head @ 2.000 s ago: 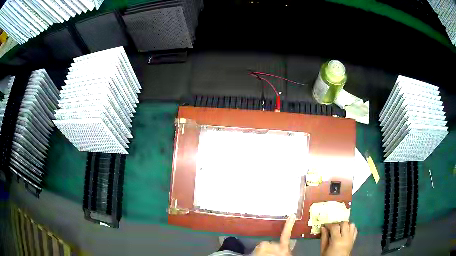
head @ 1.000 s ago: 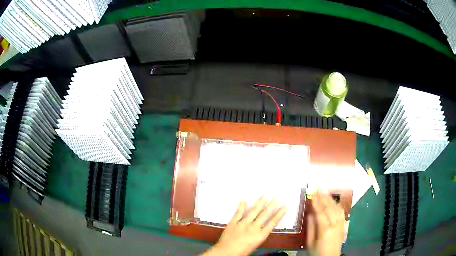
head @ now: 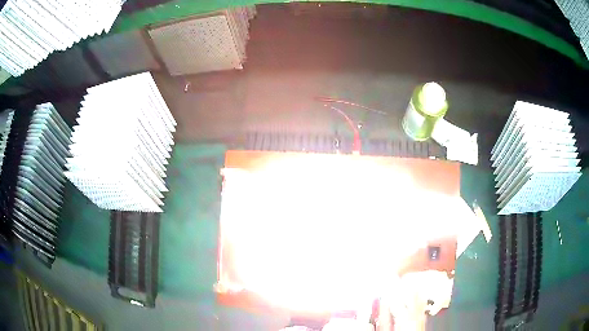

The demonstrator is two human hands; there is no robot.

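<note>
The orange-red test fixture (head: pixel 342 160) lies in front of me, its middle washed out by white glare. The LED board and clear cover cannot be told apart in the glare. The small black switch (head: pixel 434 253) shows at the fixture's right. A pale patch (head: pixel 440 291) is at its lower right. My right hand (head: pixel 408 317) is overexposed at the fixture's front edge, left of the patch; its fingers are unclear. Pale and pink shapes beside it at the bottom edge may be my left hand (head: pixel 378 317), but its outline and grip are hidden by glare.
White board stacks stand at left (head: pixel 123 142) and right (head: pixel 536 158), with black racks (head: pixel 134 255) (head: pixel 518 268) before them. Behind the fixture are a yellow-green bottle (head: pixel 424 113), a paper scrap (head: pixel 460 143) and red leads (head: pixel 354 126). A green shelf edge (head: pixel 387 5) crosses the top.
The light has flared from the recess across most of the fixture. My left hand has left the board area towards the bottom edge, and my right hand has moved down from beside the switch.
</note>
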